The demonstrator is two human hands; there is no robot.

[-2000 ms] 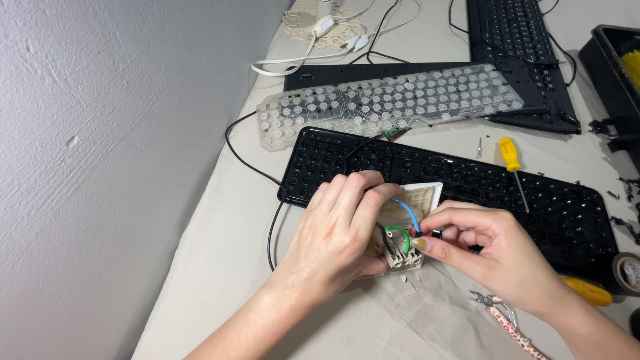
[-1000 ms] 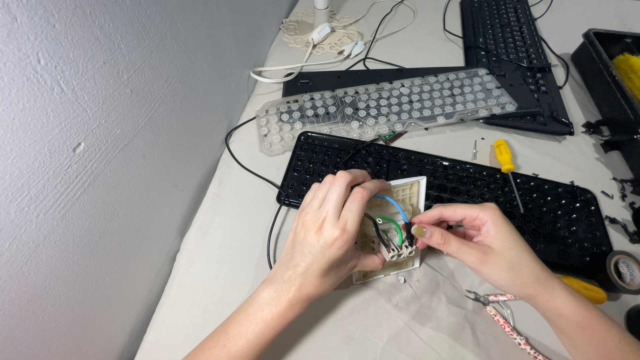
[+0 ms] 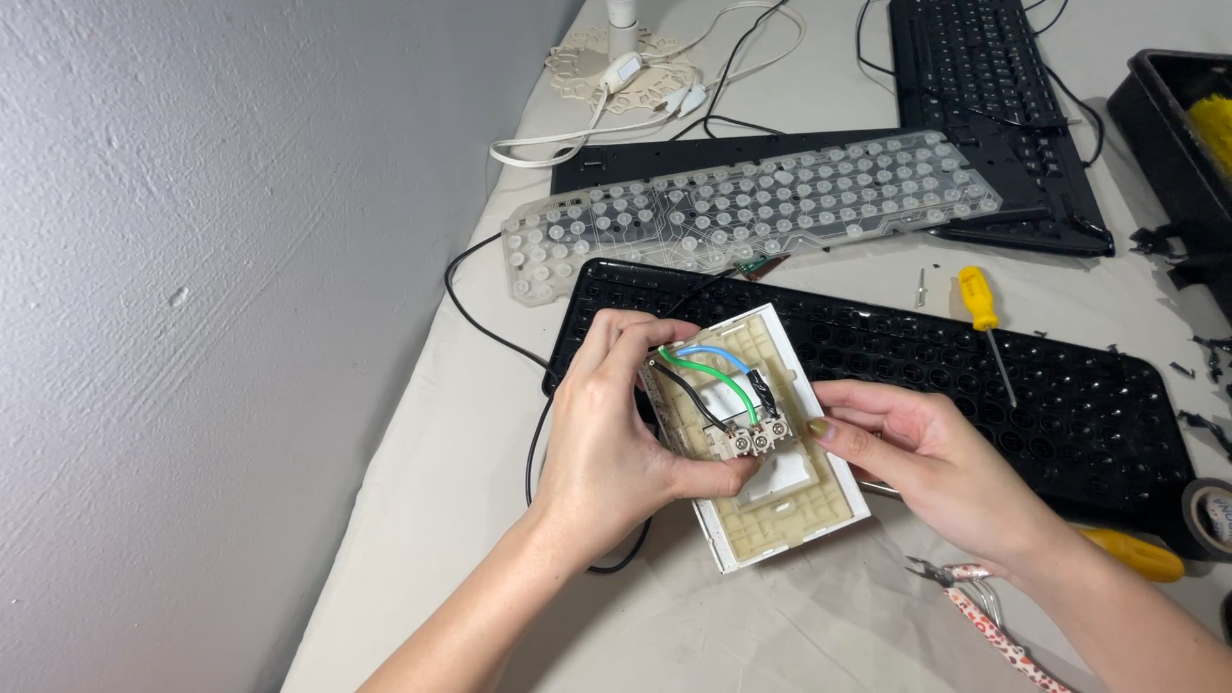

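Note:
My left hand [image 3: 616,433] grips a wall socket plate [image 3: 770,534] by its left side, with its back facing me. The thumb lies beside the terminal block [image 3: 756,441], where screw heads show. A black wire [image 3: 688,390], a green wire [image 3: 717,371] and a blue wire [image 3: 717,354] run into the block; black tape [image 3: 761,393] wraps the blue one's lower end. My right hand [image 3: 895,457] holds the plate's right edge between thumb and fingers, some of them hidden behind it. The plate is tilted above a black keyboard shell [image 3: 1059,423].
A clear keyboard membrane [image 3: 751,207] and another black keyboard [image 3: 982,96] lie behind. To the right are a yellow screwdriver [image 3: 977,298], a tape roll [image 3: 1211,515] and a black bin [image 3: 1155,125]. Wire cutters [image 3: 982,616] lie near my right forearm. A grey wall [image 3: 192,289] stands at left.
The plate has turned so that its back shows more fully. My right hand has moved from the wires to the plate's right edge.

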